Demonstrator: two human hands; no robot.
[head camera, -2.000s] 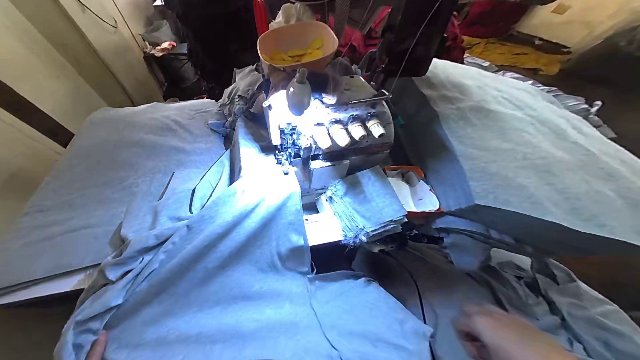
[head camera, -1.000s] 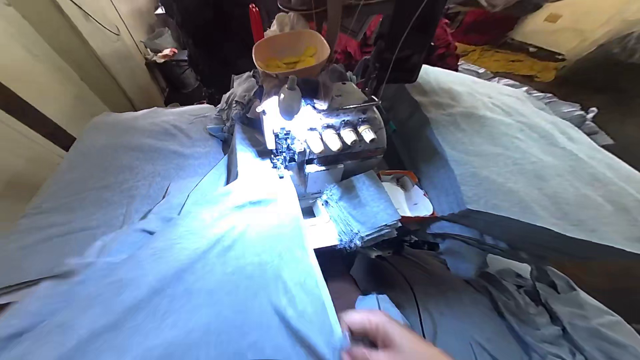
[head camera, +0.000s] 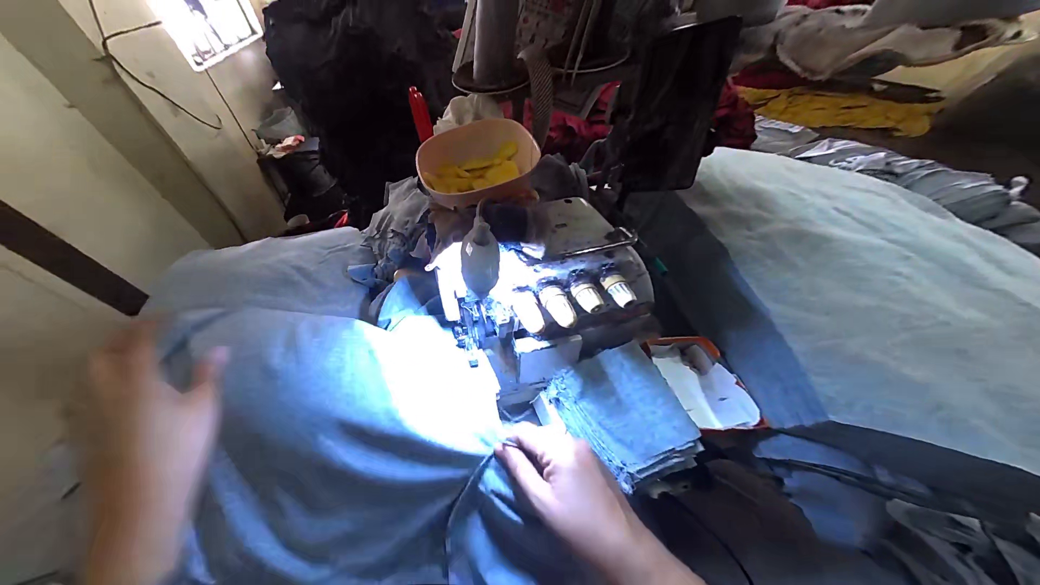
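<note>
My right hand (head camera: 561, 479) pinches the edge of a light blue fabric piece (head camera: 325, 406) just in front of the presser foot (head camera: 474, 345) of an overlock sewing machine (head camera: 569, 268). Blurred, my left hand (head camera: 154, 406) is at the far left over the same fabric, thumb and fingers apart; whether it touches the cloth cannot be told. The machine's lamp lights the cloth brightly beside the needle area. A stack of small blue fabric pieces (head camera: 630, 406) with frayed edges lies right of the presser foot, near my right hand.
Behind the machine head, a peach plastic bowl (head camera: 479, 195) holds yellow pieces. An orange-rimmed tray (head camera: 719, 390) sits beyond the stack. Large light blue fabric (head camera: 877, 301) covers the right side, with dark cloth (head camera: 731, 520) nearer. A dark upright panel (head camera: 678, 106) stands behind.
My right hand has moved up to the fabric edge near the presser foot. My left hand has come into view at the left. The view has shifted.
</note>
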